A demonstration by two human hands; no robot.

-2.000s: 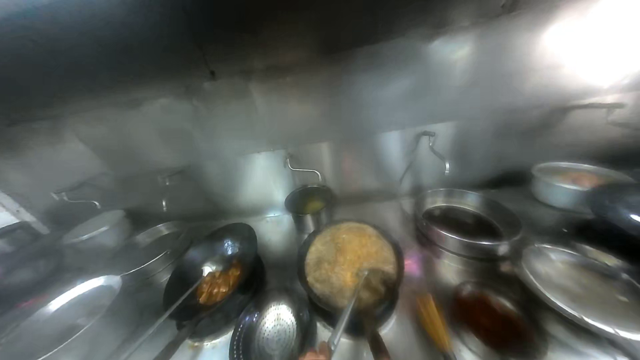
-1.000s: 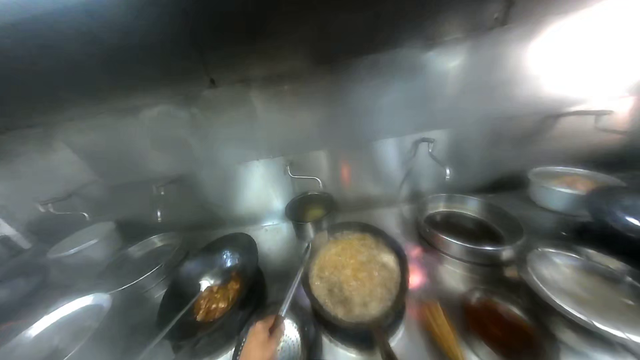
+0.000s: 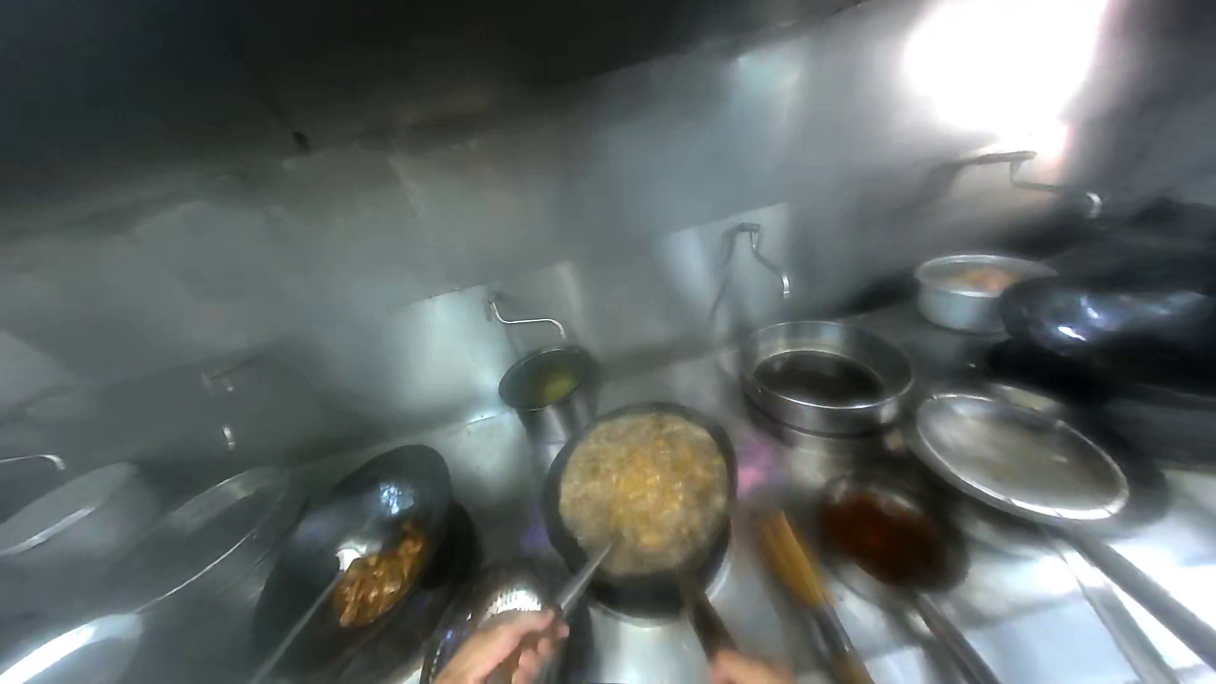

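My left hand [image 3: 503,648], low in the view, grips the handle of a metal cooking utensil [image 3: 587,575]. The utensil's far end dips into a wok [image 3: 727,451] of bubbling, yellowish-brown food in liquid [image 3: 646,489]; its head is hidden. At the bottom edge, my right hand [image 3: 749,669] is partly visible, closed on the wok's dark handle [image 3: 705,617]. Just beyond my left hand lies a perforated metal strainer [image 3: 513,600]. Further left, a tilted dark wok [image 3: 404,475] contains glossy brown food pieces [image 3: 380,579] and a ladle [image 3: 313,608].
A dark round container [image 3: 549,380] stands behind the middle wok. To the right are a metal pot of dark liquid [image 3: 826,380], a bamboo brush or whisk [image 3: 793,560], a pan of reddish-brown sauce [image 3: 883,537] and a wide pan [image 3: 1021,456]. Wall faucets [image 3: 532,321] project behind.
The utensil was in the food two seconds ago, raised to the wok's left one second ago, and is in the food again. My right hand has come into view at the handle.
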